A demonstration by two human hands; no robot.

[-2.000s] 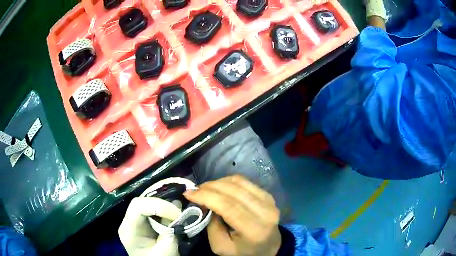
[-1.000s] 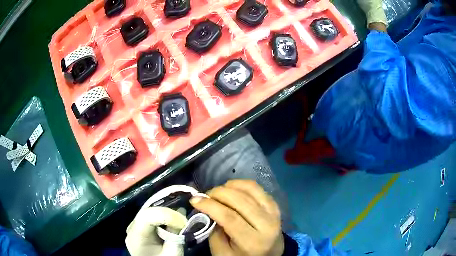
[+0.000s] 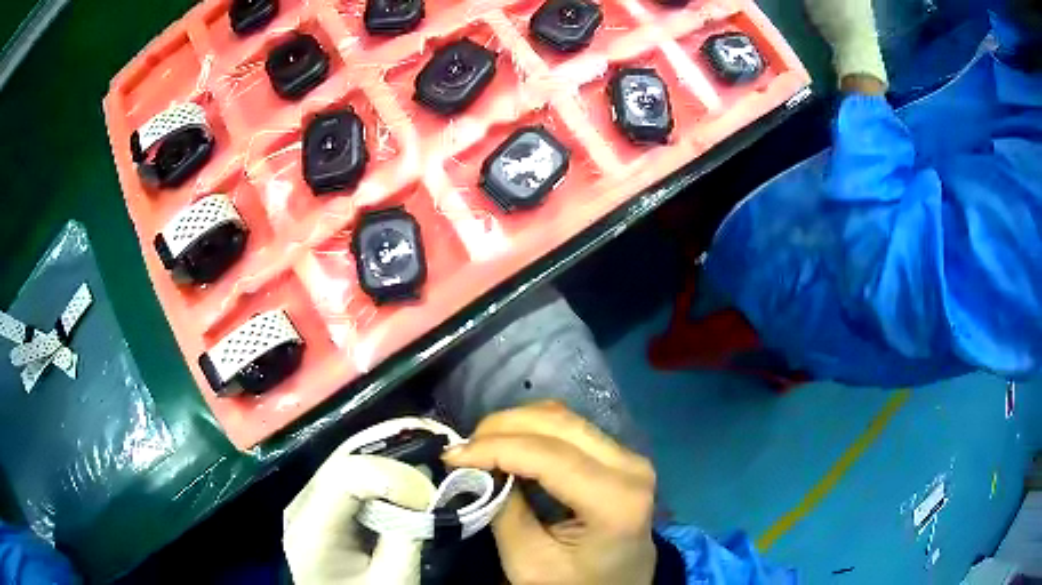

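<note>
My left hand (image 3: 349, 520), in a white glove, holds a watch with a white strap (image 3: 394, 520) over my lap, below the tray's front edge. The strap curves around the black watch case (image 3: 406, 446), and its end is folded into a loop at a dark keeper. My bare right hand (image 3: 566, 486) grips the strap and the case edge from the right, thumb and fingers on it. The fingers hide part of the case and the strap end.
A salmon-red tray (image 3: 246, 417) holds black watch cases (image 3: 389, 254) and strapped watches (image 3: 254, 352) in its left column. Loose straps (image 3: 46, 343) lie on a clear plastic sheet (image 3: 114, 423) at left. A person in a blue smock (image 3: 880, 251) is at right.
The folded strap loop has shifted up and right, and its dark keeper shows more. My right hand has moved slightly right. The view has shifted a little.
</note>
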